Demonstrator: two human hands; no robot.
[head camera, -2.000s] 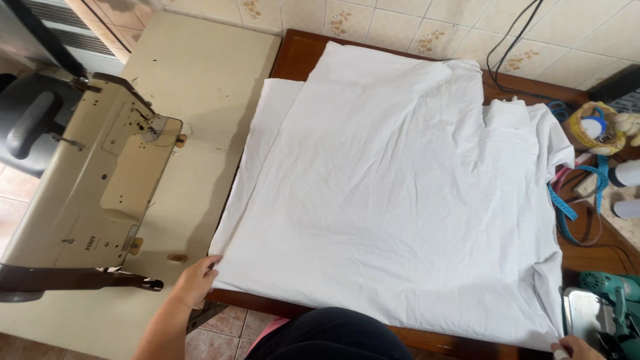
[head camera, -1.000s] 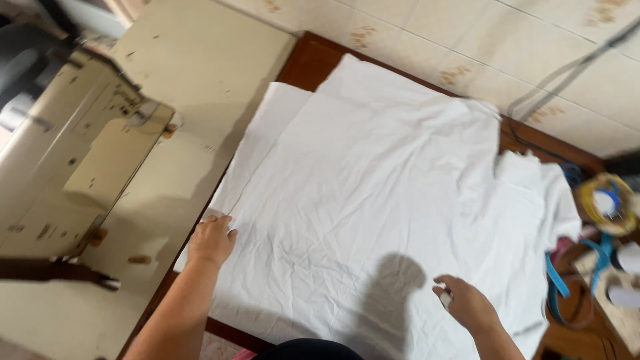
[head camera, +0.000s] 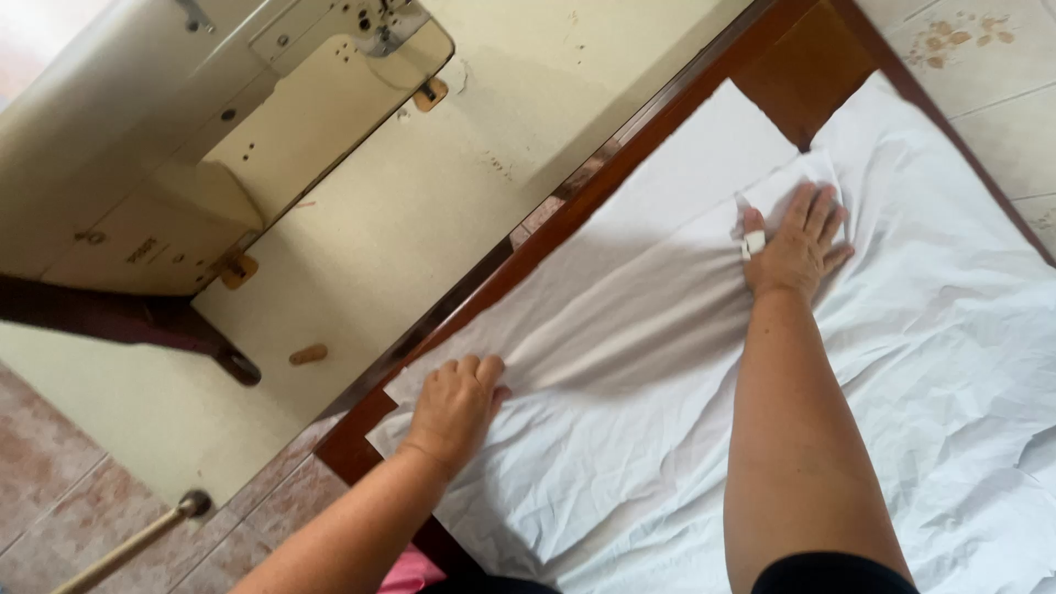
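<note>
White fabric lies wrinkled over a brown wooden table, with folds running between my two hands. My left hand is at the fabric's left edge, its fingers curled down on the cloth; whether they pinch it is hard to see. Farther up, my right hand rests palm down on the fabric with its fingers spread, near a notch where the table top shows. A white wrap is around its thumb.
An industrial sewing machine stands on a cream table at the left, beside the wooden table. A rod with a dark round end is at the lower left. Floral wall tiles border the wooden table at the upper right.
My right hand has moved from the lower right part of the fabric to its upper left part. The fabric near the left edge is more bunched. The view has swung left and closer.
</note>
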